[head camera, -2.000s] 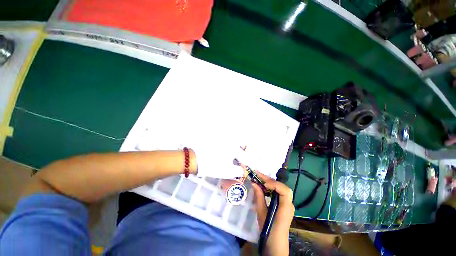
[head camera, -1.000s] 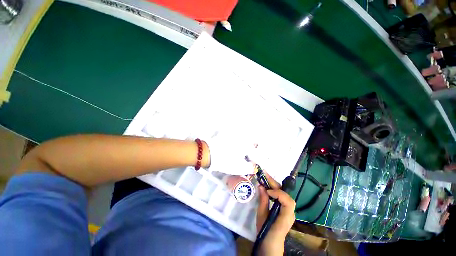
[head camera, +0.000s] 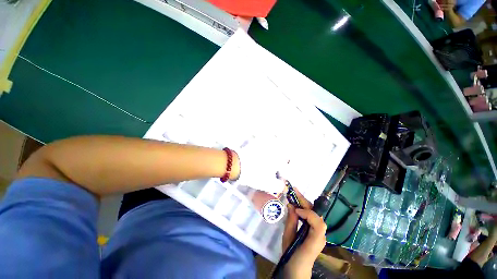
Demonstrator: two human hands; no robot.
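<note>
My left hand (head camera: 259,173), in a white glove that blends into the white tray (head camera: 218,98), is at the pink motor unit (head camera: 264,200); glare hides its fingers. The unit's round white end with a dark ring faces up. A small dark part, possibly the circuit board (head camera: 290,190), shows just above it. My right hand (head camera: 308,235) holds a black soldering iron (head camera: 299,233) by its handle, beside the unit's right side. The iron's tip and the exact contact with the leads are too small to tell.
The black soldering station (head camera: 376,150) stands right of the tray, with a cord and black curved handles beside it. Clear blister trays (head camera: 381,218) lie further right. A red sheet (head camera: 245,6) is at the top, beside the green conveyor belt (head camera: 354,60). Another person's arm (head camera: 482,248) shows at right.
The view has shifted, so the tray and station sit further right in it. My hands keep nearly the same pose at the motor unit. The station's red light no longer shows.
</note>
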